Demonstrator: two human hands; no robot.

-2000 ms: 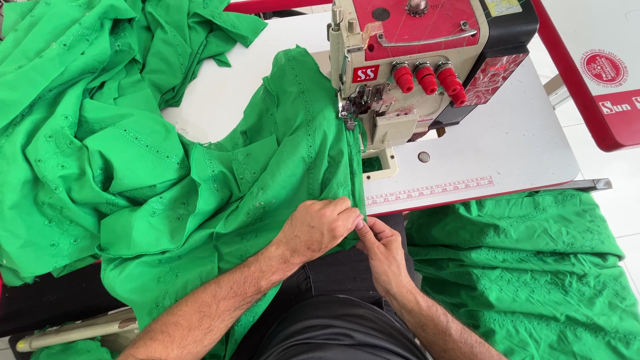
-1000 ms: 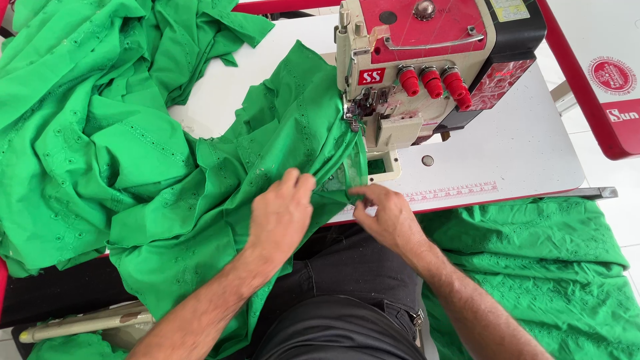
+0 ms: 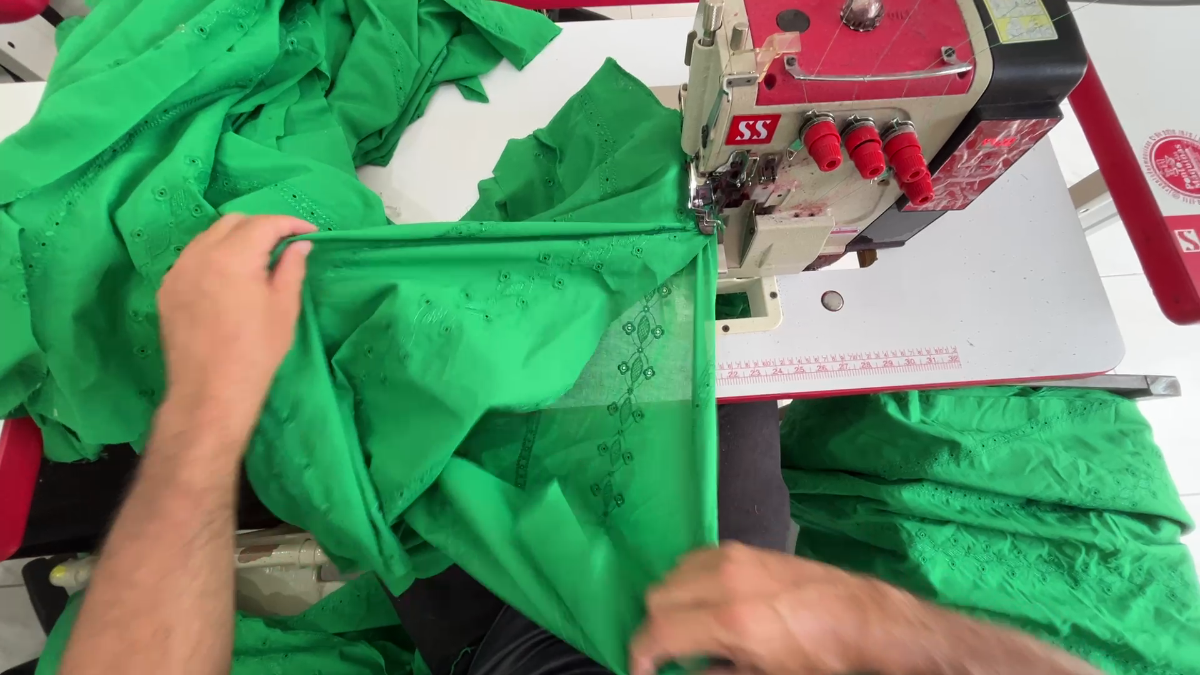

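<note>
Green embroidered fabric (image 3: 422, 328) stretches from the presser foot (image 3: 703, 211) of an overlock sewing machine (image 3: 825, 141) toward both of my hands. My left hand (image 3: 230, 300) pinches a folded edge of it at the left, and that edge runs nearly straight across to the foot. At the lower right, my right hand (image 3: 731, 600), somewhat blurred, grips the fabric where another edge comes straight down from the foot. Between the two edges the cloth hangs in loose folds over the table's front, with a sheer embroidered part near the right edge. The fingertips of my right hand are partly hidden.
More green fabric (image 3: 122, 187) is heaped on the left of the white machine table (image 3: 937, 319). Another green pile (image 3: 994, 506) lies below the table's right front edge. A printed ruler strip (image 3: 844, 366) runs along that edge. Red frame parts (image 3: 1134, 187) stand at the right.
My hands, close together near the table's front edge two seconds ago, are now far apart. The left has moved left and the right downward, and the fabric between them is spread out.
</note>
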